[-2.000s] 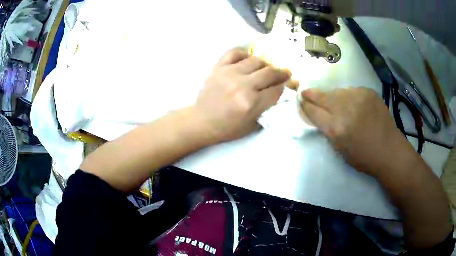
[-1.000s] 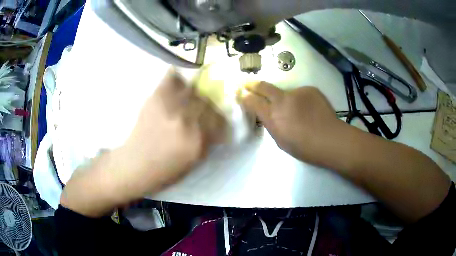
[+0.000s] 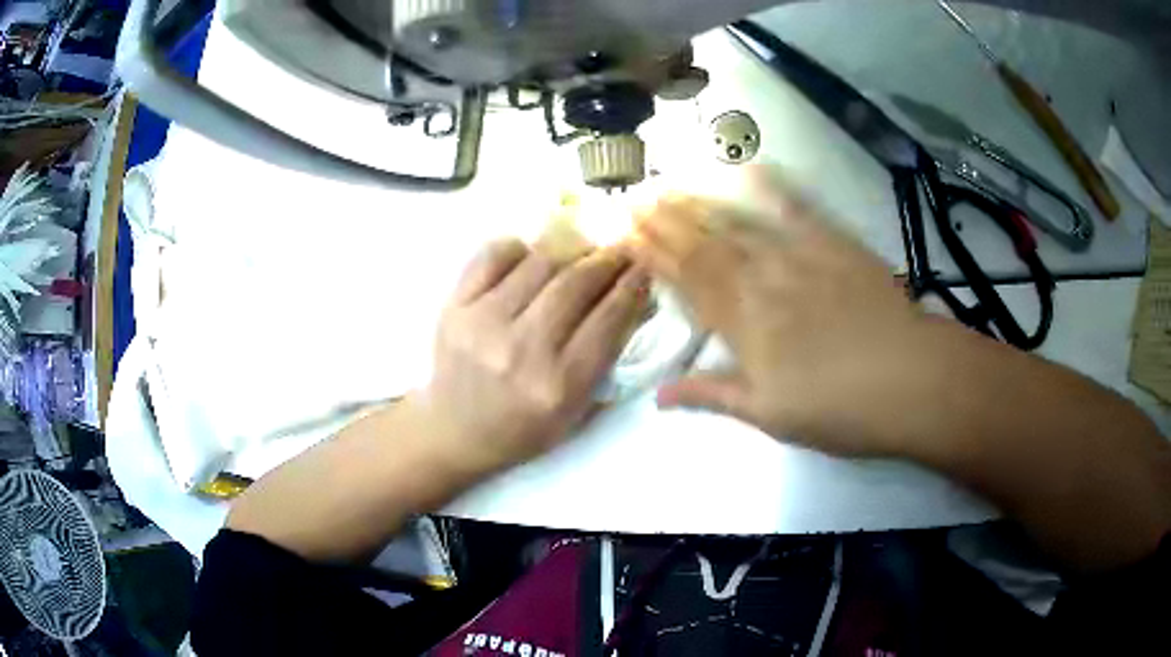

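White fabric (image 3: 308, 282) covers the left and middle of the table and is hard to tell from the pale tabletop. My left hand (image 3: 527, 347) lies on it with fingers curled, pinching its folded edge below the machine head (image 3: 514, 51). A small yellowish patch (image 3: 561, 234) shows at the fingertips. My right hand (image 3: 783, 321) is blurred, with fingers spread and thumb apart, its fingertips at the fabric beside my left hand. Whether it grips the cloth is unclear. A small fold of white cloth (image 3: 658, 344) shows between the hands. The needle is hidden in glare.
Black-handled shears (image 3: 918, 161), silver snips (image 3: 1014, 186) and a wooden-handled awl (image 3: 1053, 122) lie at the right. A round metal disc (image 3: 736, 136) is right of the machine head. A tan paper ticket (image 3: 1152, 321) is at the right edge. A fan (image 3: 49, 554) stands at lower left.
Since one second ago my left hand has moved right and now meets my right hand below the machine head. My right hand has opened from a pinch into spread fingers. The view has shifted slightly.
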